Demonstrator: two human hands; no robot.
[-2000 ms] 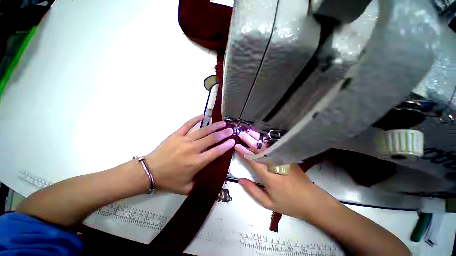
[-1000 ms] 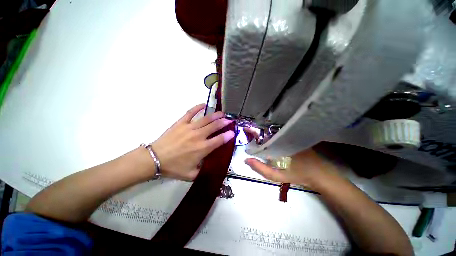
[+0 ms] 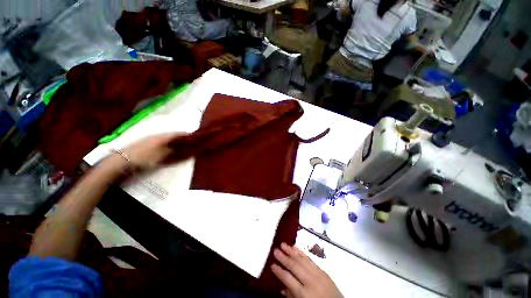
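Observation:
A rust-brown garment panel (image 3: 244, 157) lies on the white table left of the machine, with folds across its top and a thin strip sticking out at its right. My left hand (image 3: 152, 150) is blurred and grips the panel's left part, pulling up a fold. My right hand (image 3: 300, 270) lies with fingers spread on a narrow brown part near the front edge. The lit presser foot (image 3: 333, 198) has no cloth under it.
The brother machine (image 3: 454, 204) stands at the right, with black scissors (image 3: 428, 229) under its arm. Brown cloth (image 3: 105, 110) is piled at left beside a green strip (image 3: 142, 113). A person (image 3: 378, 35) is at the back.
The view has pulled back and up. The brown cloth is away from the needle and spread at left. My left hand has moved left with cloth; my right hand has moved to the front edge.

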